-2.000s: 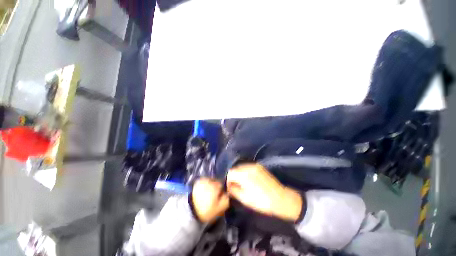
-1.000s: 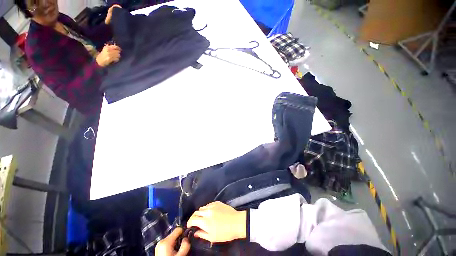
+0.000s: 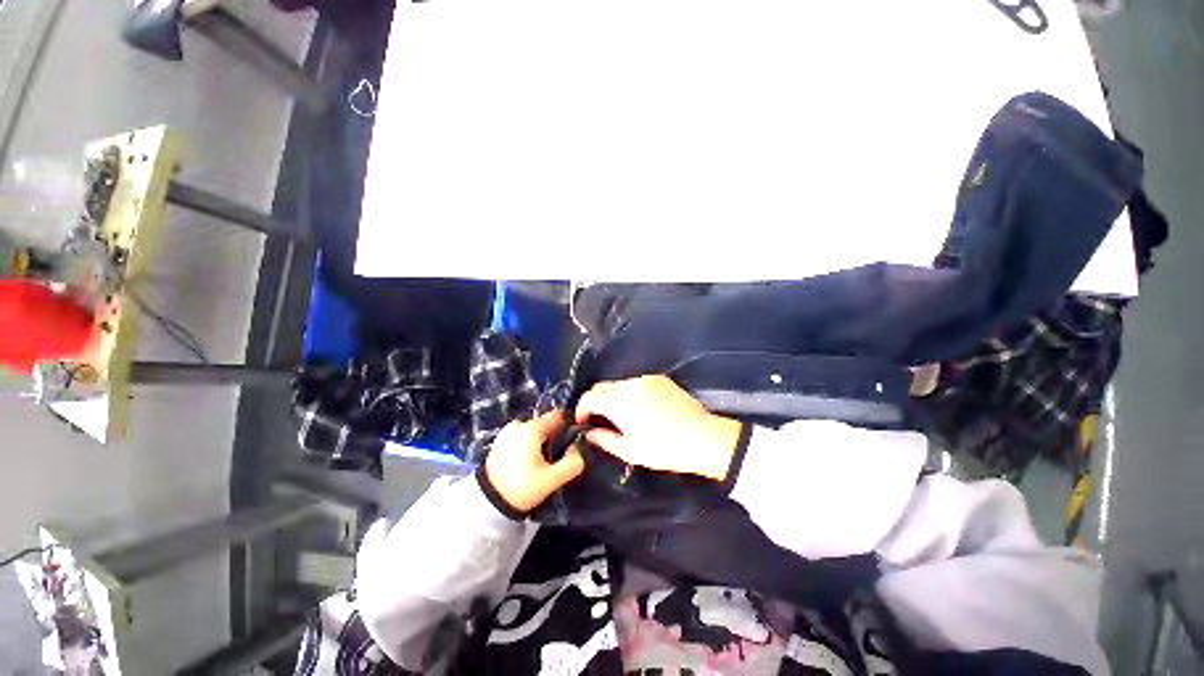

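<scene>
A dark blue denim jacket [image 3: 792,317] lies over my lap and the table's near edge. One sleeve bends up onto the white top at the right. A dark front strip with small shiny dots and a paler grey strip [image 3: 805,404] lies below the sleeve. My left hand [image 3: 528,462] and my right hand [image 3: 660,425] meet at the jacket's left part, fingertips pinching a dark edge between them. What exactly lies under the fingertips is too small to tell.
The white table [image 3: 713,145] is ahead, with part of a black hanger [image 3: 1021,13] at its far right. A blue crate [image 3: 330,312] with plaid garments [image 3: 383,396] is below left. More plaid cloth [image 3: 1030,376] hangs at the right. A sewing machine table [image 3: 139,251] stands far left.
My view has swung back left and down, so the person across the table and the black garment are out of the picture. Both hands still pinch the jacket edge.
</scene>
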